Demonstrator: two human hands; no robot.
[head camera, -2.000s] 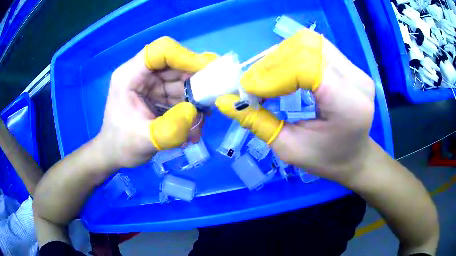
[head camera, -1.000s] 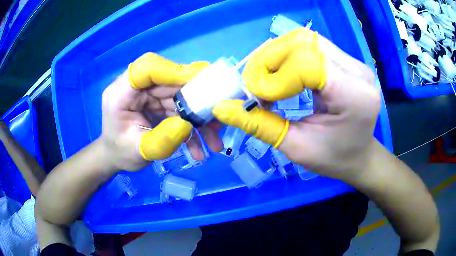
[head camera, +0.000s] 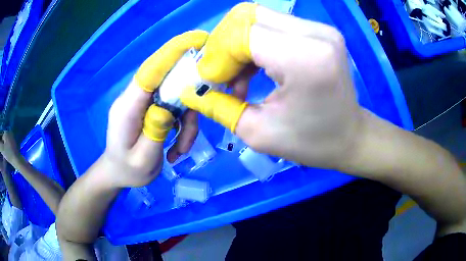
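Note:
A wired unit (head camera: 179, 81), white with a black end, is held between both hands above the blue work bin (head camera: 378, 76). My left hand (head camera: 145, 109) wears yellow finger cots on thumb and index finger and grips the unit's black end. My right hand (head camera: 286, 86), also with yellow cots, pinches the unit's upper right end, beside a small black piece. A thin wire hangs by my left fingers. The fingertips hide part of the unit. Clear plastic housings (head camera: 192, 190) lie in the bin below.
A bin of white-and-black units (head camera: 434, 18) is at the upper right. Yellow finger cots (head camera: 374, 25) lie between the bins. The green conveyor (head camera: 56, 46) runs at the upper left. Another person's arm (head camera: 38, 178) is at the left, beside a blue bin.
Both hands and the unit have moved left and up in the picture. The right hand has turned and shows more of its back. The view has shifted, and the right-hand unit bin shows less.

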